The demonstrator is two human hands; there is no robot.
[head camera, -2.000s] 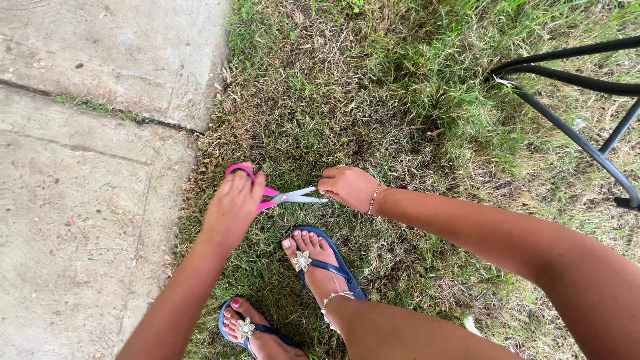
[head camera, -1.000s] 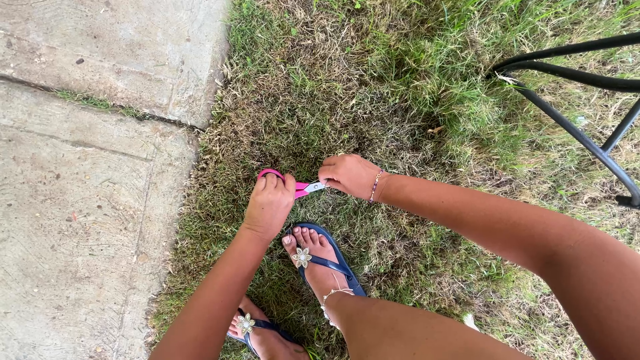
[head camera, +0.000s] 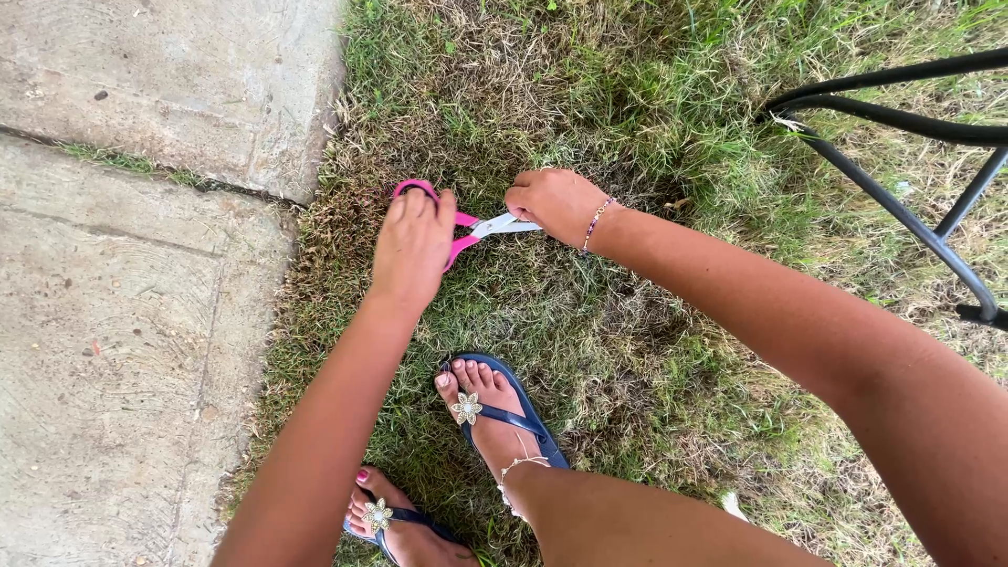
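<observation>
My left hand (head camera: 413,248) is shut on the pink handles of a pair of scissors (head camera: 492,226), whose metal blades point right, slightly apart. Just beyond the blades is my right hand (head camera: 559,205), with a beaded bracelet (head camera: 596,224) at the wrist. Its fingers are pinched together low over the grass (head camera: 504,315), seemingly on some stems, though the fingers hide most of what they hold. The blade tips end at or under these fingers.
A concrete slab (head camera: 142,331) with a grassy crack borders the grass on the left. Black metal legs (head camera: 906,213) stand at the right. My feet, in navy flip-flops (head camera: 504,370) with flower ornaments, are on the grass below the hands.
Both hands have moved up in view, farther from my feet, since one second ago. The scissors' handles have spread, and more of the blades shows than then.
</observation>
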